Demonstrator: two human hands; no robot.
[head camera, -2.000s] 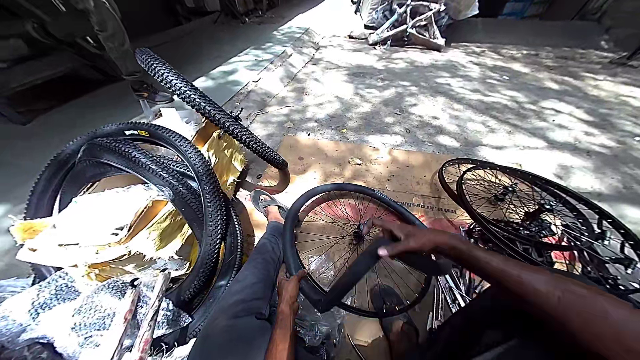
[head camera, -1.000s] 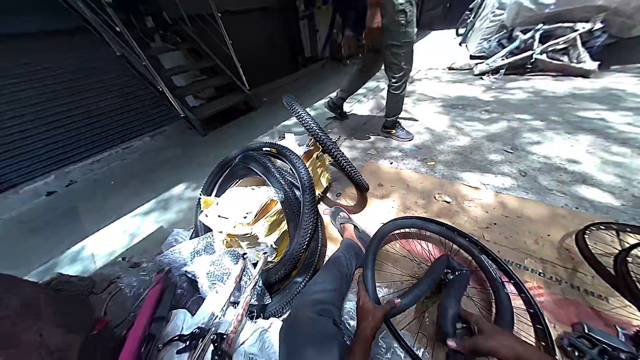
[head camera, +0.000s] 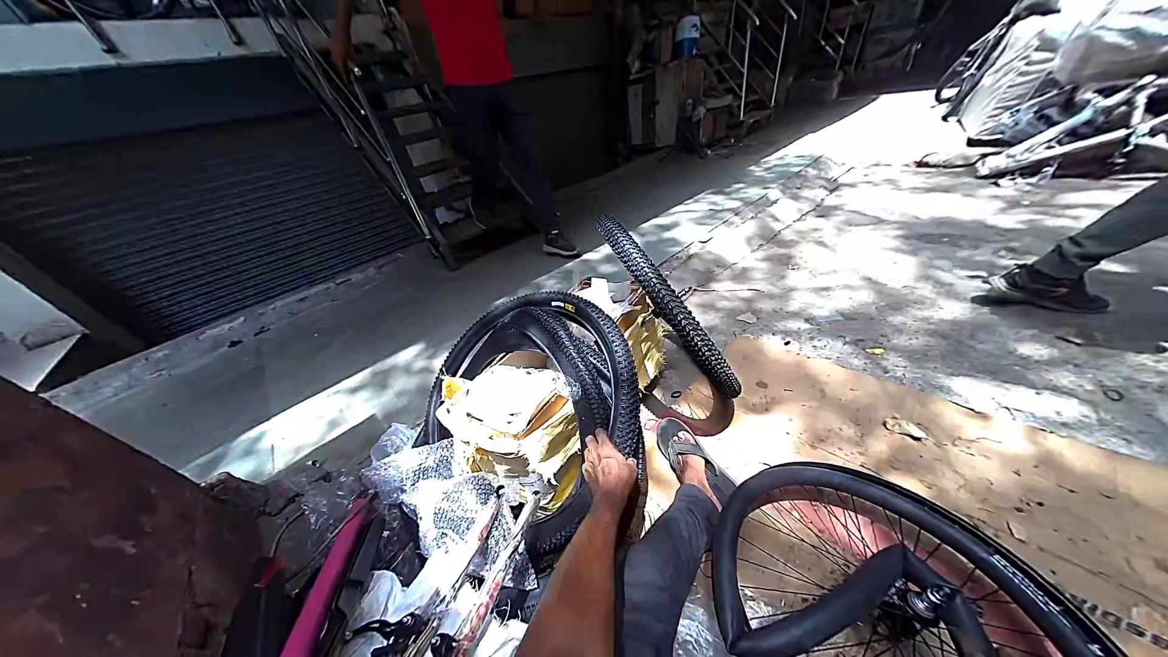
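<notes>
My left hand (head camera: 610, 470) is at the right side of a stack of knobby black bicycle tires (head camera: 623, 365), its fingers closed on the tire edge. The stack rings a bundle in torn yellow and white wrapping (head camera: 511, 411). Another knobby tire (head camera: 671, 306) leans just behind it. At the lower right a spoked bicycle wheel (head camera: 821, 547) lies beside my leg, with a black inner tube (head camera: 830, 607) lying partly around its rim and partly folded across the spokes near the hub. My right hand is out of view.
Cardboard (head camera: 821, 392) covers the ground under the wheel. Bubble wrap (head camera: 447, 493) and a magenta tube (head camera: 328, 579) lie at lower left. One person stands by metal stairs (head camera: 420, 137); another person's leg (head camera: 1095, 237) is at right. Wrapped bicycle frames (head camera: 1077, 137) stand at far right.
My left hand has left the wheel and moved to the tire stack. My right hand, earlier at the wheel and inner tube, is out of view. The view has swung left. A walking person has moved right.
</notes>
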